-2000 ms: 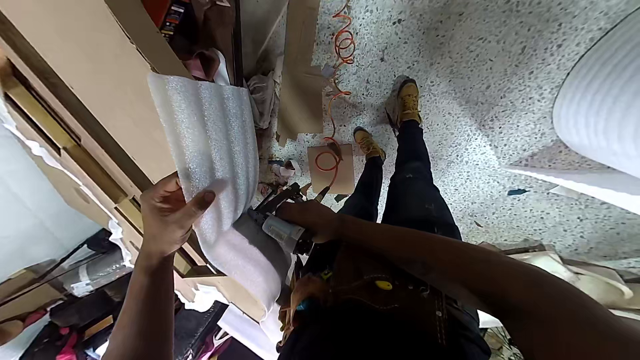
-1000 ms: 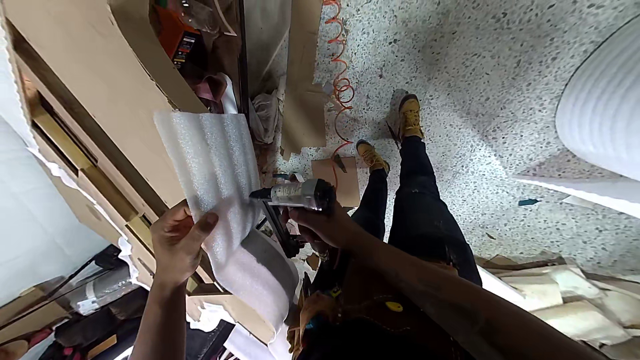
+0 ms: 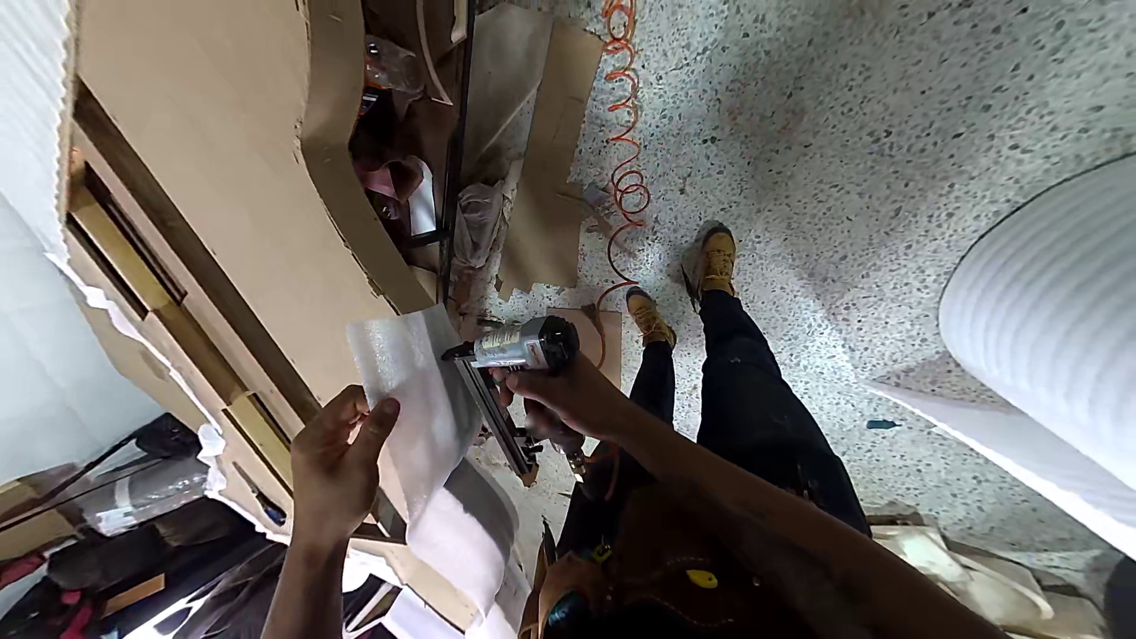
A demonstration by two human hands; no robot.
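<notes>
My left hand (image 3: 342, 461) pinches the edge of a white foam sheet (image 3: 413, 382) between thumb and fingers. That sheet lies over the curved edge of a cardboard-covered frame (image 3: 240, 204) and hangs down toward me. In my right hand (image 3: 550, 395) is a pneumatic staple gun (image 3: 515, 346), its nose against or very close to the foam at the frame's curved side. The gun's long magazine points down beside the foam.
An orange coiled air hose (image 3: 626, 133) runs along the speckled floor (image 3: 799, 106) near cardboard pieces (image 3: 555, 160). A large white foam roll (image 3: 1056, 319) stands at right. A screwdriver (image 3: 266, 508) rests on the frame at lower left. Scraps lie at bottom right.
The staple gun has come up from low beside the foam to its outer edge. The upper part of the foam, raised earlier, now lies lower against the frame's curved side.
</notes>
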